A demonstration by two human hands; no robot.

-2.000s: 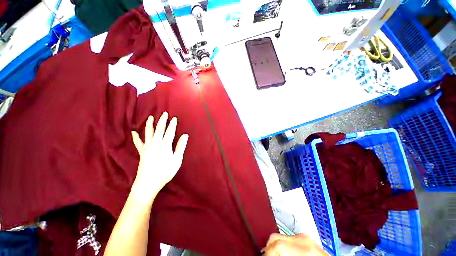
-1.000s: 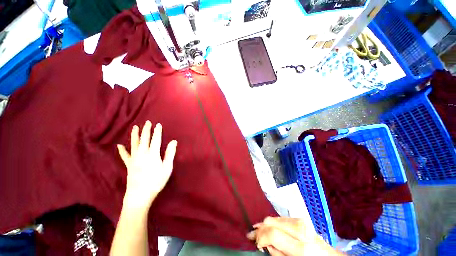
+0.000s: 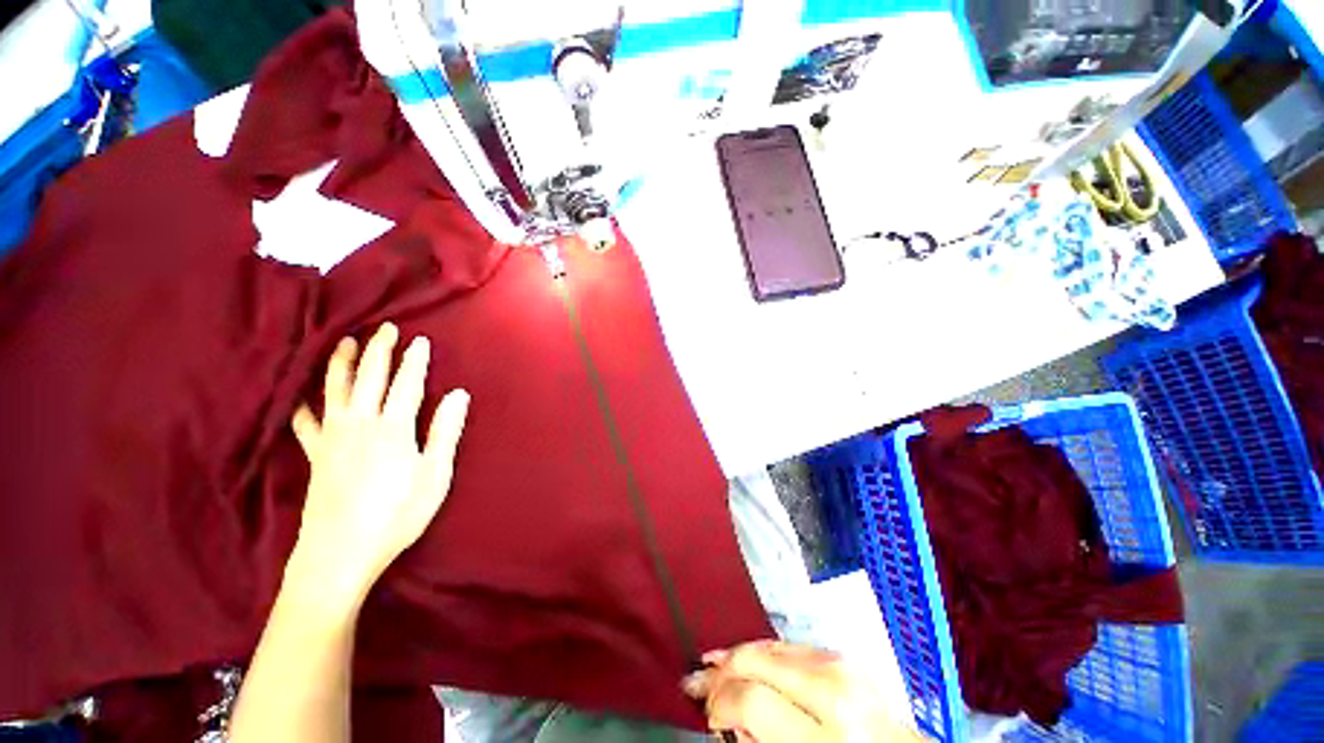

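The dark red garment piece (image 3: 160,436) spreads over the table and lap, with its upper part under the needle area (image 3: 559,232), where a lamp glows. A narrow dark tape (image 3: 617,447) runs on the cloth from the needle down to its lower right corner. My left hand (image 3: 375,457) lies flat on the cloth left of the tape, fingers spread, holding nothing. My right hand (image 3: 777,694) pinches the tape and cloth edge at the lower corner; its fingertips partly hide what they grip.
The white sewing machine (image 3: 668,66) stands at the top. A smartphone (image 3: 781,214), a cord with ring (image 3: 915,244), a checked cloth (image 3: 1067,254) and yellow-handled scissors (image 3: 1121,186) lie to its right. A blue basket (image 3: 1140,436) with red pieces stands on the floor.
The cloth has shifted up toward the needle. My right hand has come up and left from the bottom edge with the tape. My left hand has moved left, still flat.
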